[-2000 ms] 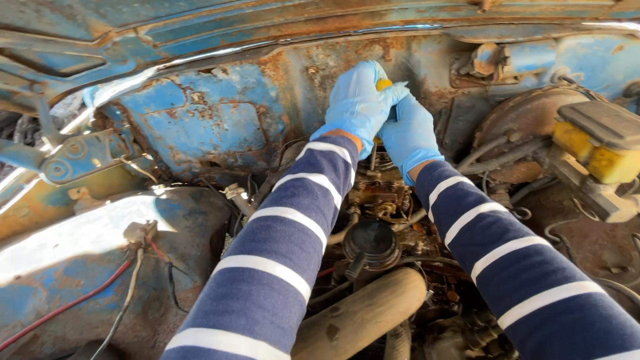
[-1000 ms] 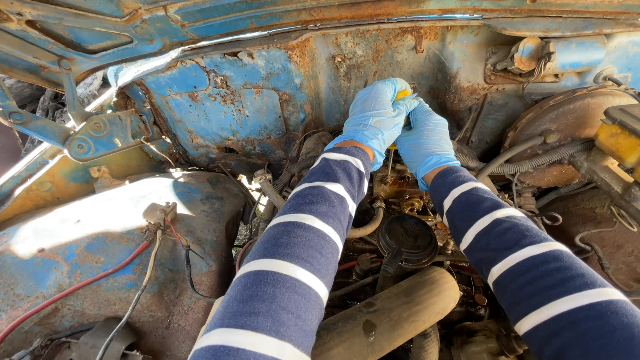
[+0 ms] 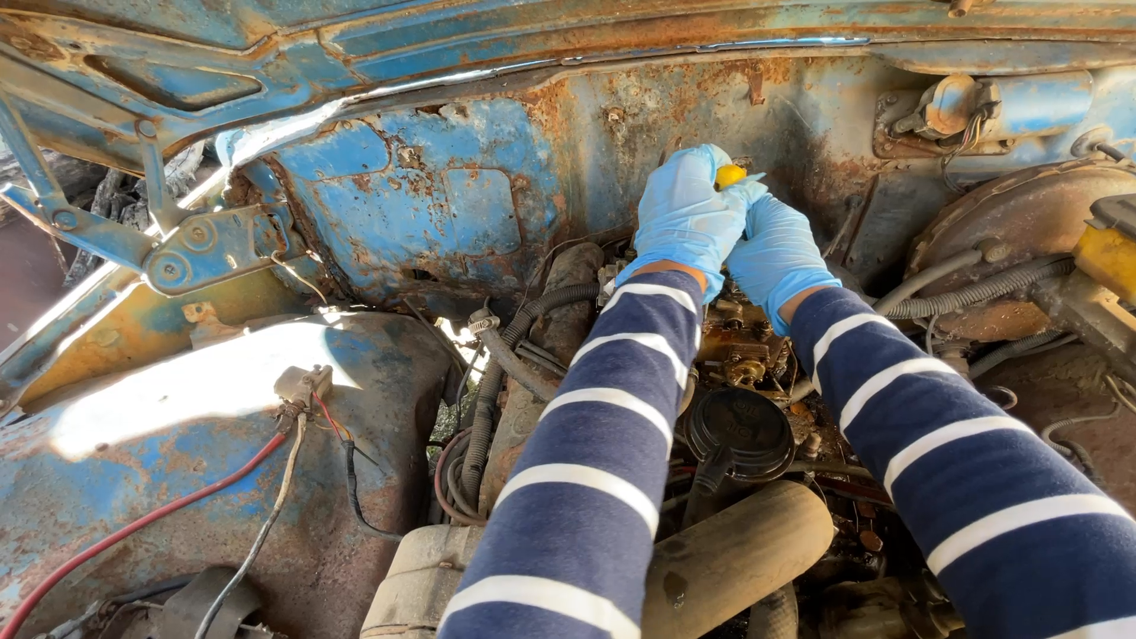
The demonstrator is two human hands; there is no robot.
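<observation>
My left hand point(image 3: 690, 211), in a light blue disposable glove, is closed around a yellow-ended tool point(image 3: 730, 176), perhaps a screwdriver handle; its yellow end shows above the fingers. Touching it from the right is my right hand point(image 3: 781, 253), gloved alike, with its fingers hidden behind the left one. Whether it also grips the tool, I cannot tell. Both hands are over the rear of an oily engine point(image 3: 745, 342), close to the rusty firewall. A black round oil filler cap point(image 3: 741, 426) lies below them, between my striped sleeves.
The raised hood point(image 3: 532, 35) spans the top, its hinge point(image 3: 191, 253) at left. A wide air duct point(image 3: 737, 559) crosses below my forearms. Loose wires point(image 3: 297, 417) lie on the left inner fender. At right are the brake booster point(image 3: 1003, 240), corrugated hoses and a yellow reservoir point(image 3: 1105, 257).
Both hands stay together around the yellow-ended tool over the rear of the engine. The view has shifted a little; no other change is plain.
</observation>
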